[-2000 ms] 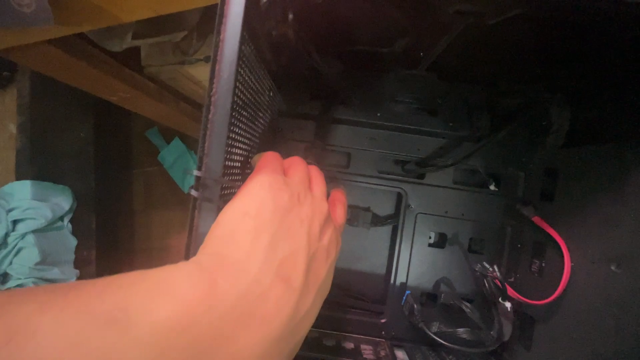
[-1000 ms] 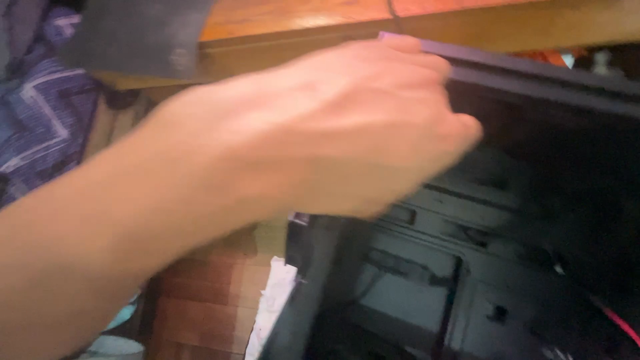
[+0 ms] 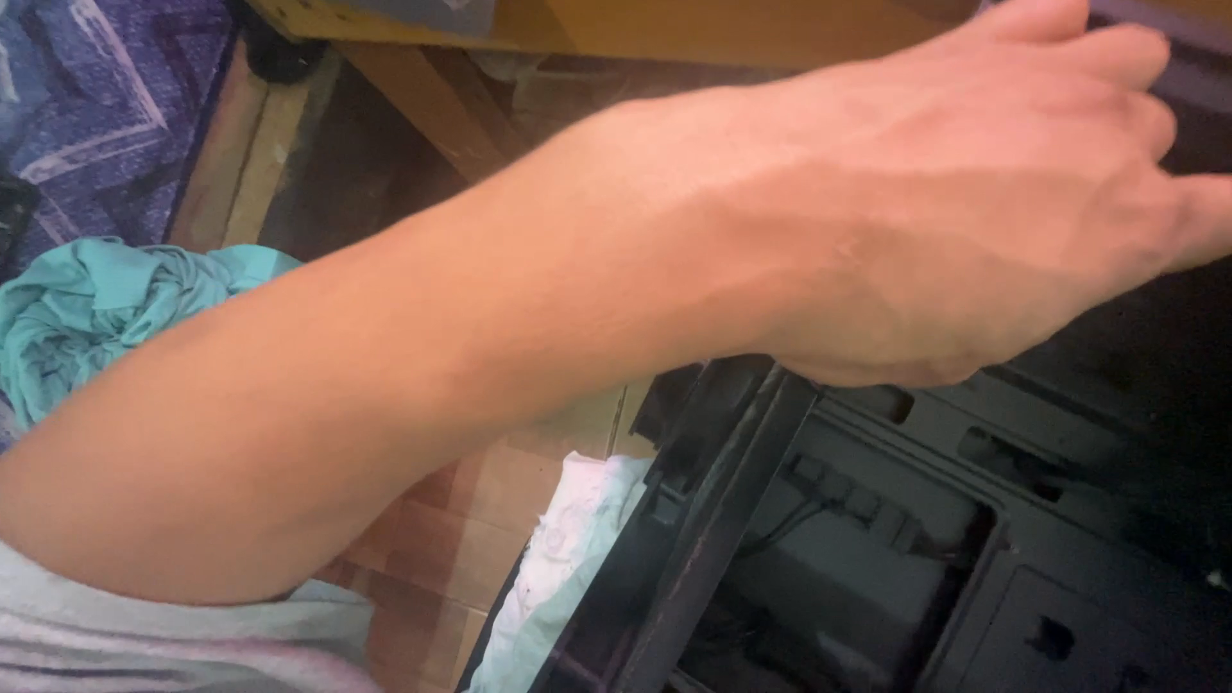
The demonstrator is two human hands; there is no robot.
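Observation:
My left hand (image 3: 972,202) reaches in from the left, back of the hand up, over the upper frame edge of a black computer case (image 3: 717,539). Its fingers bend over at the upper right, where the case's far edge runs; whether they grip it cannot be told. Inside the open case lie dark cables with connectors (image 3: 847,496) behind a rectangular cutout in the metal panel. My right hand is out of the picture.
A wooden table edge (image 3: 597,34) crosses the top. Teal cloth (image 3: 106,298) lies at the left near a blue patterned fabric (image 3: 106,106). White and pale green cloth (image 3: 568,539) sits beside the case on the tiled floor (image 3: 423,568).
My left hand has moved from inside the case, beside its perforated panel, up to the case's far edge. The view has shifted a lot.

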